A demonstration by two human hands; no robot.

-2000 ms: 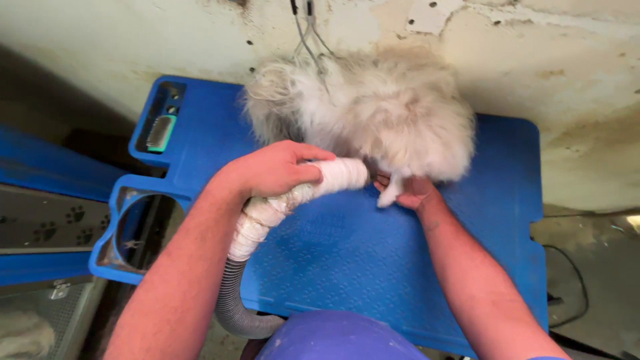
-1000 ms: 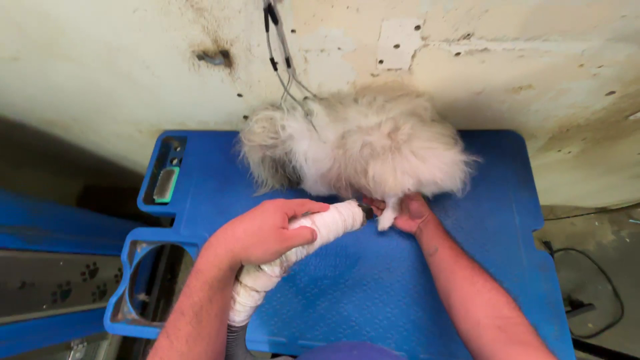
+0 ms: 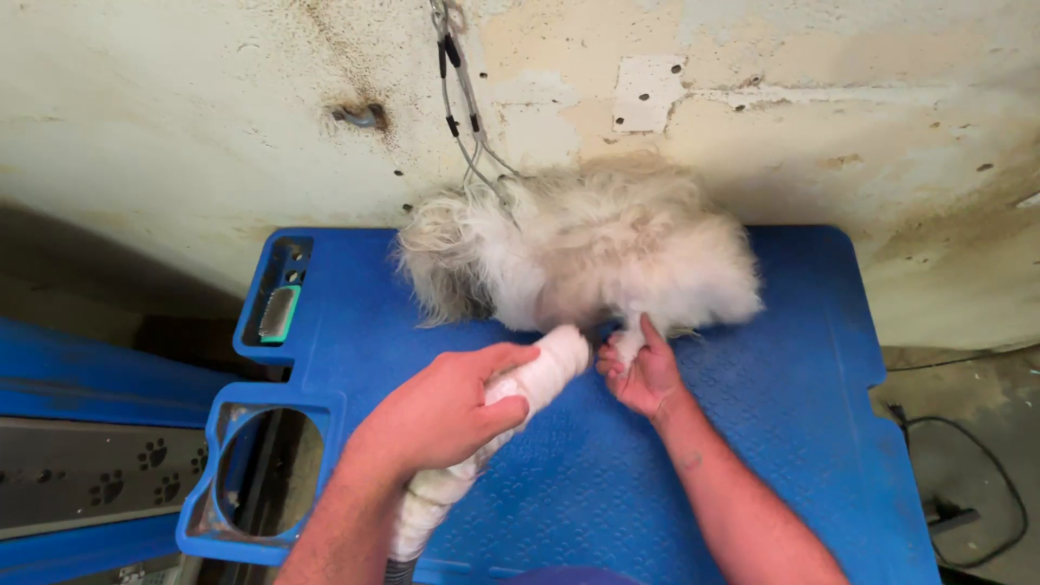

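A long-haired, cream and grey dog [image 3: 617, 236] stands on a blue plastic grooming table [image 3: 569, 463], side-on, its head toward the left. My left hand [image 3: 451, 406] is closed around a hose [image 3: 548, 370] wrapped in white material, its end pointing at the dog's underside. My right hand [image 3: 642, 370] holds one of the dog's legs [image 3: 630, 341] by the paw, palm up, close to the hose end. Cable loops [image 3: 467, 122] run down from the wall to the dog's neck, where fur hides them.
A slicker brush [image 3: 279, 314] with a green edge lies in the table's left tray. Below it is a round holder [image 3: 215, 471]. The stained wall [image 3: 812, 146] stands right behind the dog and has a metal hook [image 3: 357, 115]. A black cord [image 3: 1007, 479] lies on the floor at right.
The hose end, which was against my right hand a second ago, now stands a little apart from it. My right hand has turned more palm-up, still holding the leg. The view has shifted.
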